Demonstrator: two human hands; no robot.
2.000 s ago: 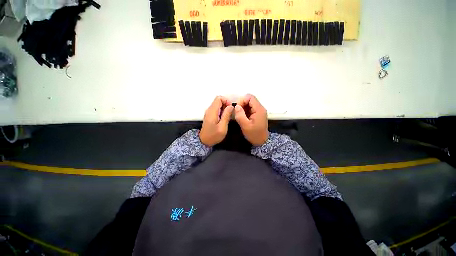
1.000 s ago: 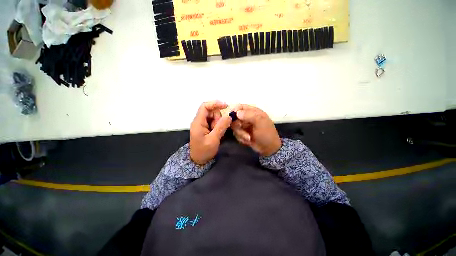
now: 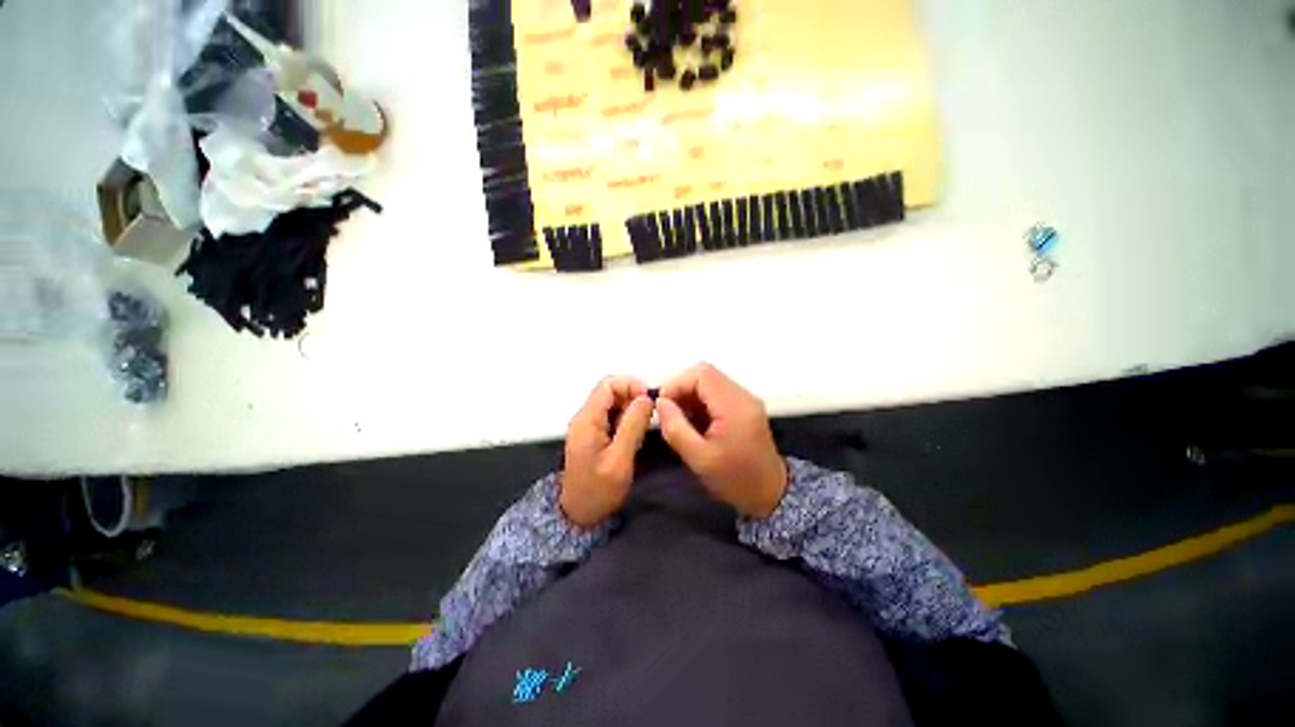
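A tiny black piece (image 3: 653, 394) is pinched between the fingertips of both hands at the table's front edge, mostly hidden by the fingers. My left hand (image 3: 602, 447) holds it from the left, my right hand (image 3: 724, 438) from the right, with thumbs and forefingers nearly touching. Behind them lies a yellow board (image 3: 739, 128) with red-orange print. Short black strips (image 3: 767, 213) are lined up along its front edge and more along its left edge. Small black lumps (image 3: 682, 40) are piled on the board toward the back.
Loose black strips (image 3: 270, 270) lie heaped at left, beside white cloth (image 3: 263, 178), an open cardboard box (image 3: 139, 213) and a glue bottle (image 3: 348, 121). A clear bag with dark pieces (image 3: 138, 345) lies further left. Small silver-and-blue hardware (image 3: 1042, 252) lies at right.
The view has tilted up, so the table sits lower and the black lumps and glue bottle show more. My hands have come together with fingertips level around the black piece.
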